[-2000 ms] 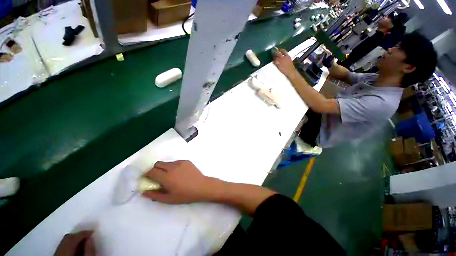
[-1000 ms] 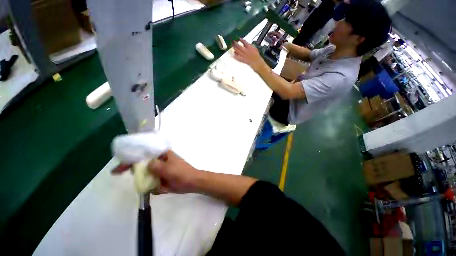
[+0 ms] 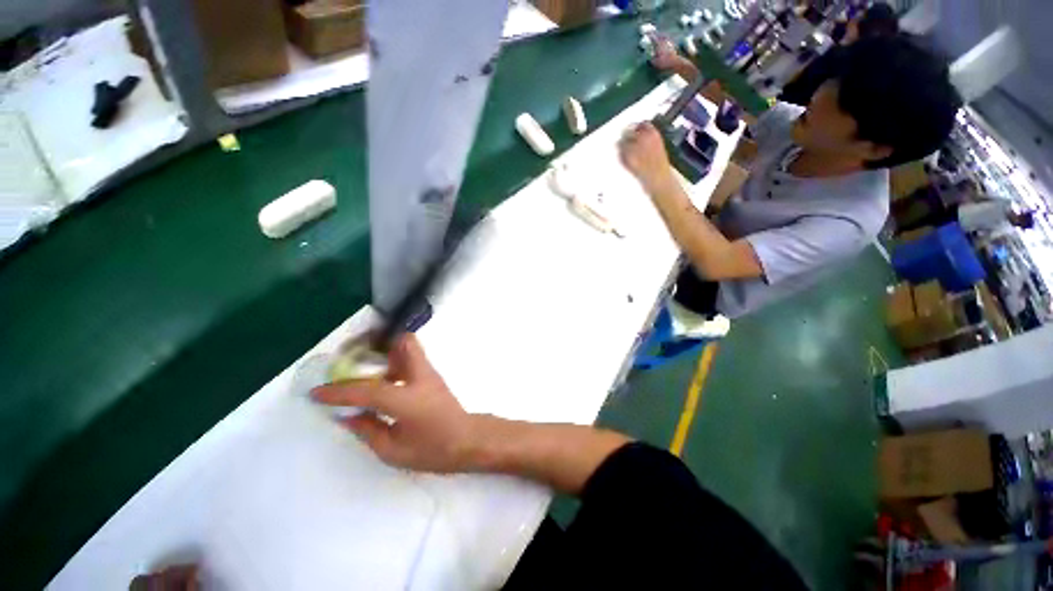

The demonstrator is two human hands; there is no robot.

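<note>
My right hand (image 3: 410, 410) is over the near white bench, with thumb and fingers around the yellow neck (image 3: 360, 367) of a tool. The tool's black handle (image 3: 422, 289), blurred, points up and right past the foot of the post. Its pale head is blurred against the bench and hard to make out. My left hand (image 3: 169, 578) shows only as a small part at the bottom edge; its fingers and anything in it are hidden. A white oblong housing (image 3: 298, 209) lies on the green belt (image 3: 173, 277).
A grey metal post (image 3: 422, 139) stands between the belt and the white benchtop (image 3: 508, 335). More white housings (image 3: 534, 134) lie farther along the belt. A person in a grey shirt (image 3: 826, 219) sits at the bench on the right. Cardboard boxes (image 3: 327, 28) stand opposite.
The tool's black handle has swung from pointing down towards me to pointing up and right. Its head is lower at the bench. A bit of my left hand shows at the bottom edge.
</note>
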